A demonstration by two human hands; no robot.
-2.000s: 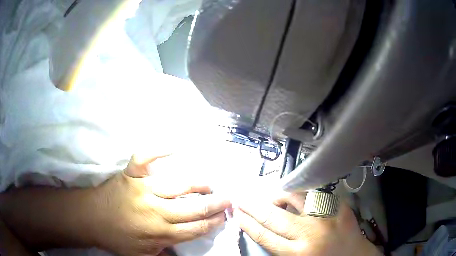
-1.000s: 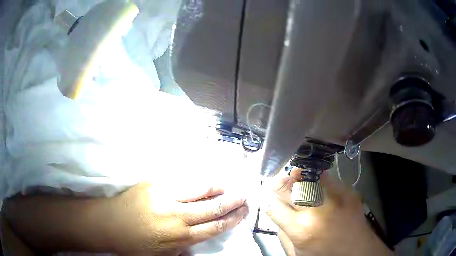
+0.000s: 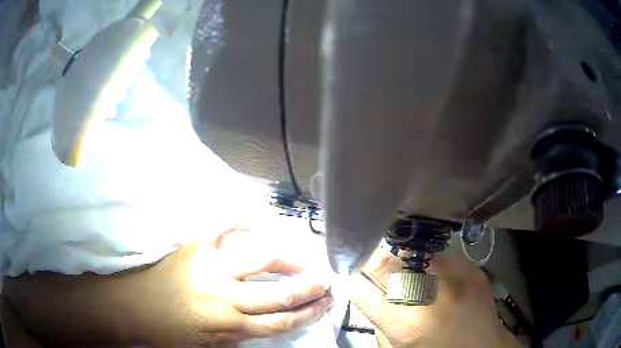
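Observation:
White fabric (image 3: 88, 217) is heaped at the left and runs under my hands, washed out by the lamp. The sewing machine head (image 3: 245, 102) fills the upper middle and right. My left hand (image 3: 252, 299) lies palm down on the fabric, fingertips just left of the guard's lower tip. My right hand (image 3: 436, 306) is partly hidden behind the ribbed tension knob (image 3: 412, 287); its fingers reach the glare by the left fingertips, and whether they grip fabric is unclear. The needle area is hidden by glare and the machine head.
The lit sewing lamp (image 3: 95, 92) hangs at upper left. A dark round knob (image 3: 568, 197) sits on the head at right. A thread loop (image 3: 479, 248) hangs from a guide. A black flat shape (image 3: 551, 285) and small scissors (image 3: 511, 312) lie at lower right.
The view has shifted, so the machine head covers more of the middle and the lamp sits lower. Both hands remain at the needle area; the tension knob now covers part of my right hand.

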